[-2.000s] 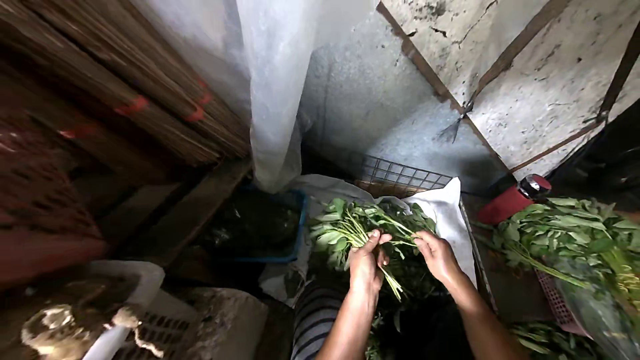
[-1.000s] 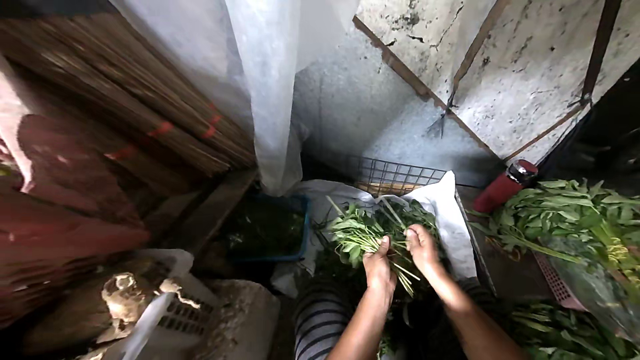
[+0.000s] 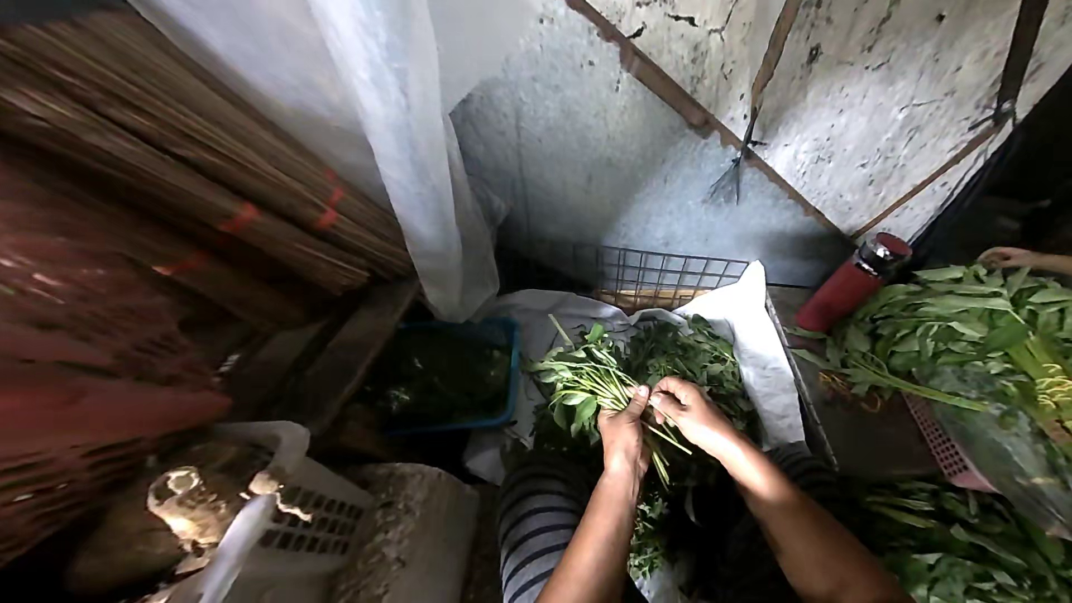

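My left hand [image 3: 625, 437] is closed around a bunch of leafy green stems [image 3: 593, 375], whose leaves point up and left and whose cut ends stick out below. My right hand [image 3: 688, 412] is at the stems just beside the left thumb, its fingertips pinched together; whether something thin is between them cannot be told. Behind and below the hands lie more loose greens [image 3: 682, 356] on a white sheet [image 3: 769, 377] inside a wire-sided container [image 3: 662, 272].
A blue basin [image 3: 512, 368] stands left of the greens, a white plastic basket [image 3: 289, 502] at lower left. At right are a red flask [image 3: 850, 285], piled leafy greens [image 3: 963, 314] and a pink basket [image 3: 942, 444]. Another person's hand [image 3: 1009, 257] touches that pile. Bundled sticks [image 3: 209, 151] lean at upper left.
My right hand has drawn in close to my left hand at the stems; a separate stem it seemed to hold earlier no longer shows there. Another person's hand has appeared at the right edge.
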